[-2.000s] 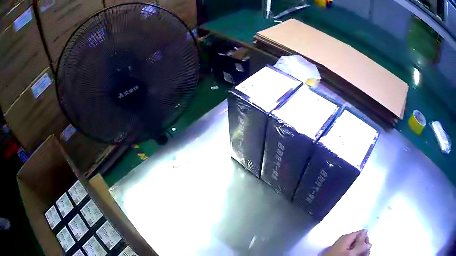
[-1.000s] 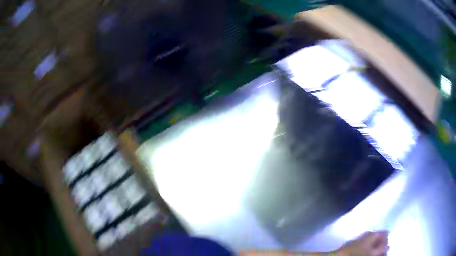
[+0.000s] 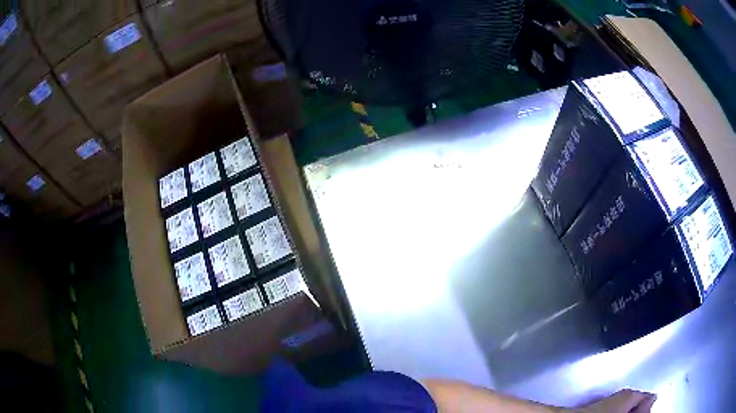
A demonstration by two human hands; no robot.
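Note:
Three black retail product boxes [image 3: 609, 234] in shiny film stand side by side on the metal-topped table [image 3: 395, 258] at the right, pale labels up. My left hand [image 3: 628, 402] is at the bottom right edge below the boxes, apart from them and partly cut off; its fingers look bent and what they hold cannot be told. Its forearm and blue sleeve run along the bottom edge. My right hand is out of the picture. An open brown shipping carton [image 3: 144, 266] left of the table holds rows of black boxes with pale labels up.
A large black fan [image 3: 387, 60] stands behind the table. Stacked closed cartons [image 3: 81, 93] with white labels fill the upper left. Brown flat cardboard sheets [image 3: 686, 60] lie beyond the table's far right edge. The green floor [image 3: 105, 323] has yellow-black markings.
The view has swung left and down, so the carton shows more fully and the boxes sit further right. More of my left arm and sleeve now shows along the bottom.

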